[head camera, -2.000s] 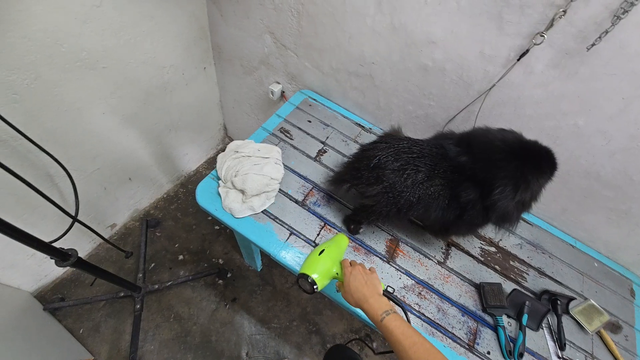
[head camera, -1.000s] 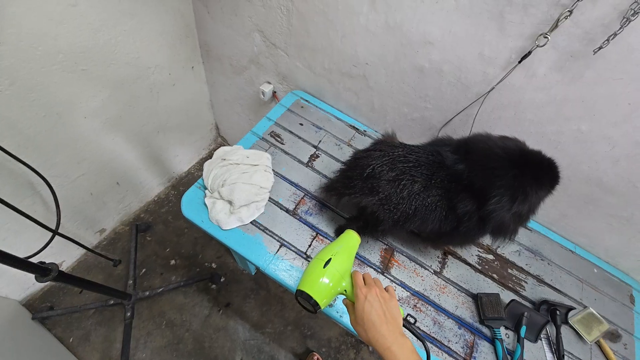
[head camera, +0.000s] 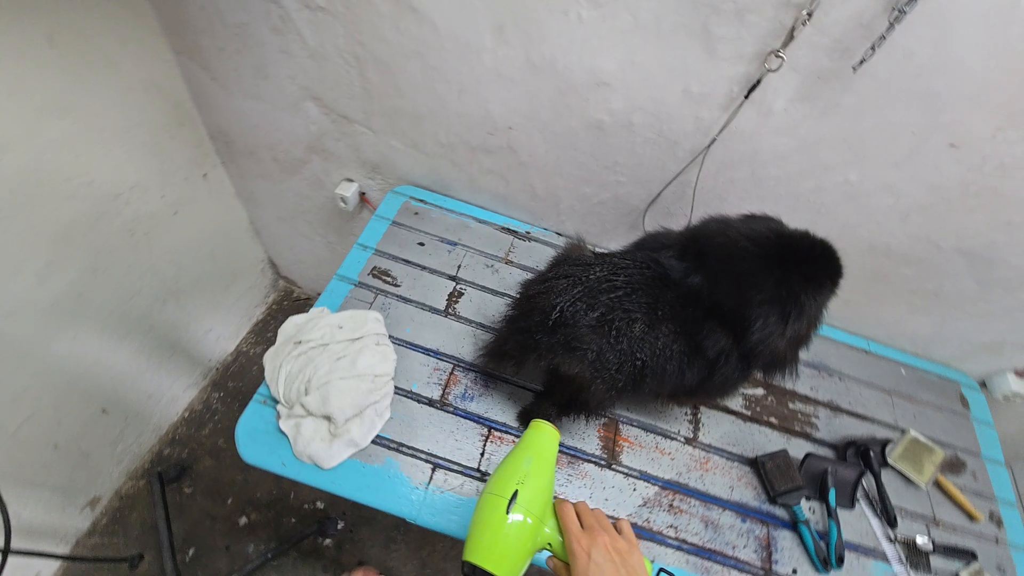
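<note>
My left hand is out of view. At the bottom centre, a hand that looks like my right hand (head camera: 596, 540) grips the handle of a lime-green hair dryer (head camera: 516, 500). The dryer's nozzle points up at the lower rear of a black long-haired dog (head camera: 664, 312), close to a hind leg. Damp-looking, clumped fur covers the dog's rear half, while its front looks fluffier. It stands on a grey slatted table with a light-blue rim (head camera: 336, 472), head end to the right. A thin cable tether (head camera: 704, 152) runs down behind it.
A crumpled white cloth (head camera: 332, 384) lies on the table's left end. Several grooming brushes, among them a slicker brush with a wooden handle (head camera: 916, 458) and a teal-handled brush (head camera: 780, 476), lie at the right. A wall (head camera: 512, 104) stands behind; black metal stand legs (head camera: 164, 512) rest on the floor.
The hair dryer, held in the same hand, has come nearer to the dog's hind leg and turned to point more upward. The view has moved closer to the table.
</note>
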